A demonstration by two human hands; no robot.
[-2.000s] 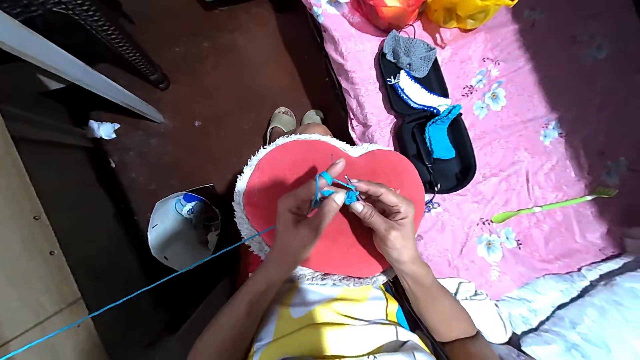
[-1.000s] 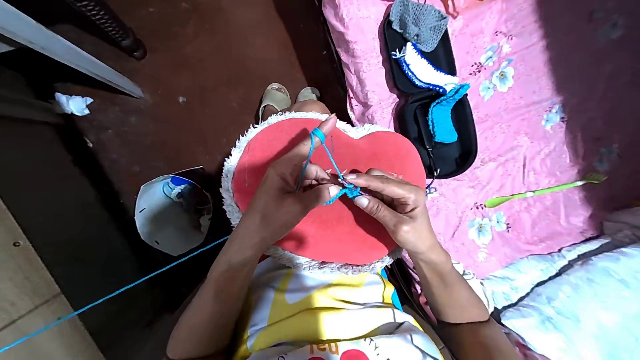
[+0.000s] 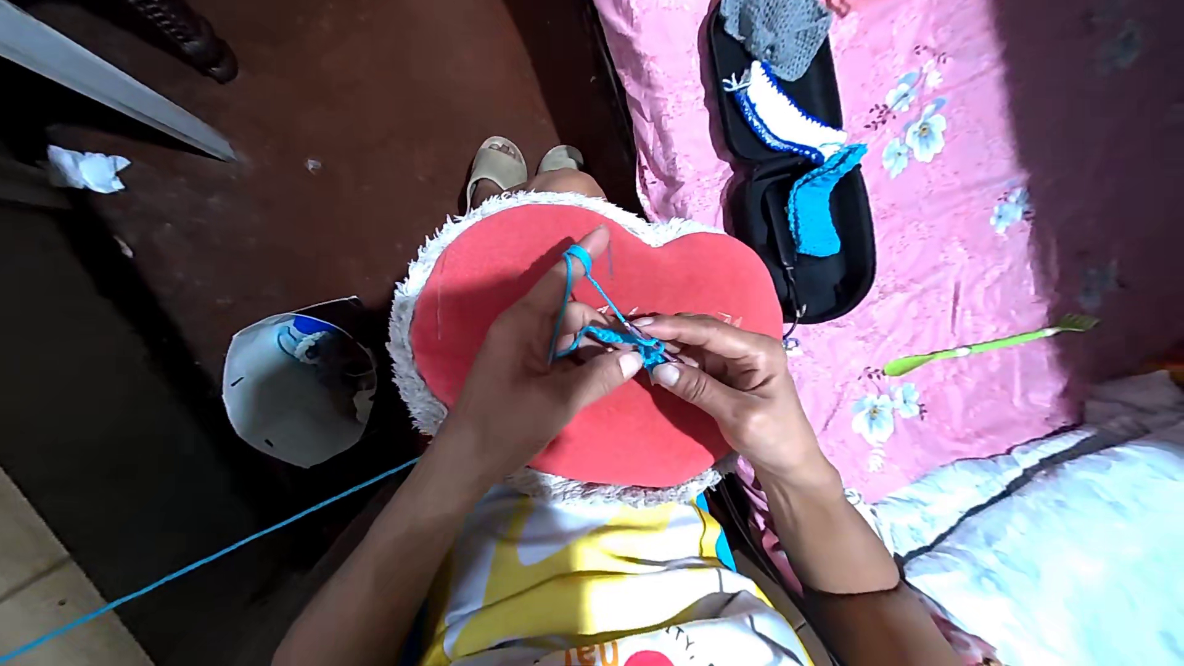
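Note:
My left hand [image 3: 546, 356] pinches a small piece of blue crochet work [image 3: 650, 353] between thumb and fingers, its index finger raised with blue yarn [image 3: 580, 254] looped round it. From that finger the yarn runs down to a thin crochet hook [image 3: 635, 328], which my right hand [image 3: 731, 375] holds at the work; most of the hook is hidden by the fingers. Both hands are above a red heart-shaped cushion [image 3: 592, 435] with white fluffy trim on my lap. A blue yarn strand [image 3: 231, 548] stretches away to the lower left.
On the pink floral bedcover [image 3: 953, 231] at right lies an open black case [image 3: 856, 277] with grey, white-and-blue and turquoise crocheted pieces. A green long-handled tool [image 3: 985, 347] lies nearby. At left are a white bin [image 3: 242, 407], crumpled paper [image 3: 88, 170] and a pale furniture leg [image 3: 120, 79].
My left index finger, close to the work two seconds ago, is now raised, with the yarn drawn out between it and the crochet piece. Both hands remain over the cushion.

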